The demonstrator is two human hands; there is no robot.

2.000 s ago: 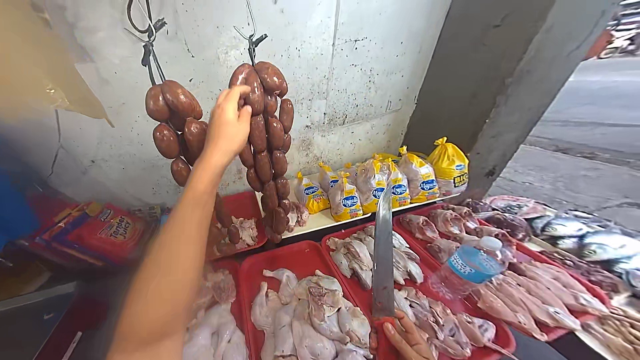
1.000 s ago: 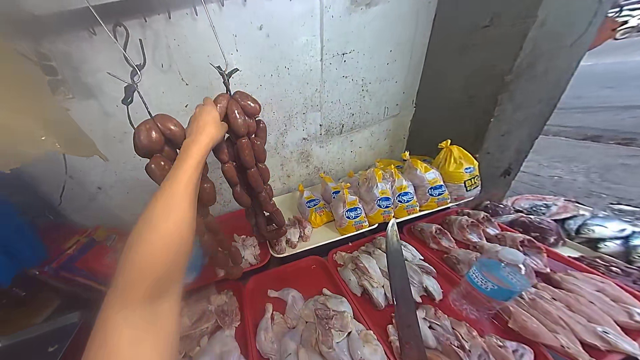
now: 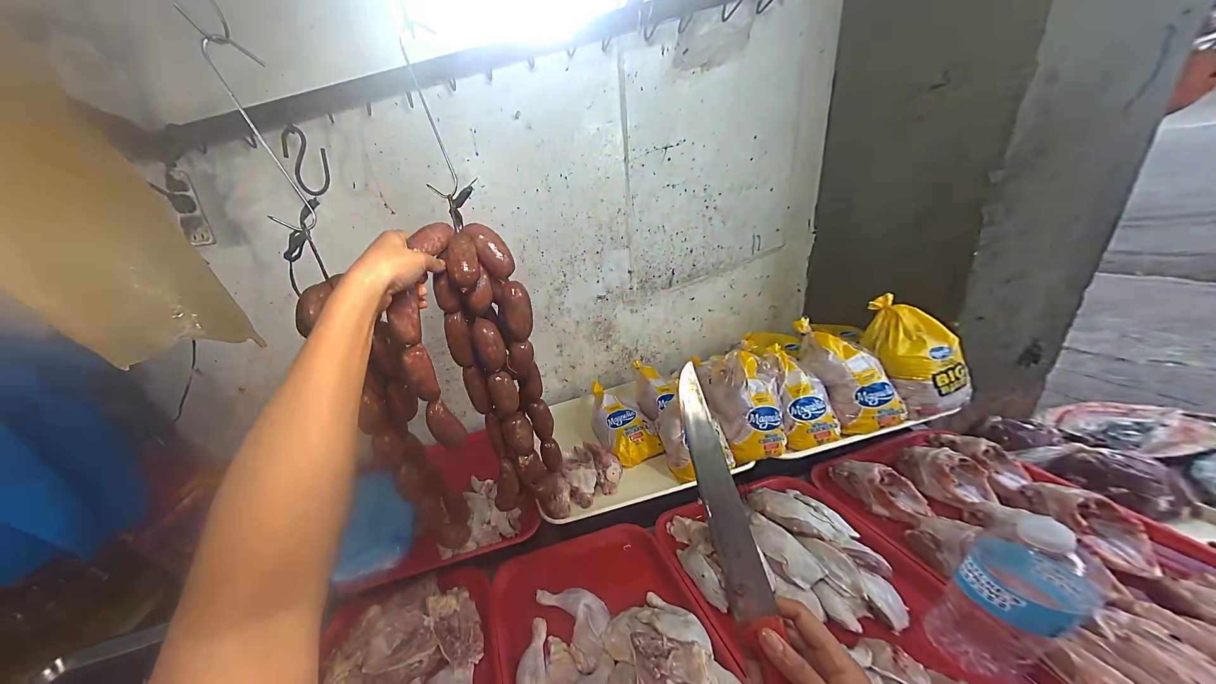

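My left hand (image 3: 394, 266) grips a strand of reddish-brown sausage links (image 3: 413, 347) near its top, between two hanging bunches. The bunch at its right (image 3: 489, 342) hangs by a dark tie from a wire hook (image 3: 451, 185). The other bunch (image 3: 313, 304), partly behind my forearm, hangs from a second wire. My right hand (image 3: 803, 651), low in the view, is closed on the red handle of a large knife (image 3: 727, 503), its blade pointing up over the chicken trays.
Red trays (image 3: 608, 551) of raw chicken pieces spread across the front. Behind them, bagged whole chickens (image 3: 760, 408) stand on white trays (image 3: 651, 480) by the wall. A plastic bottle (image 3: 1016, 589) stands at right. An S-hook (image 3: 304, 161) and brown sheet (image 3: 104, 218) hang at left.
A strand of links now hangs from my left hand, left of the right-hand bunch. The knife remains in my right hand. The view has tilted up, showing the hook rail and lamp.
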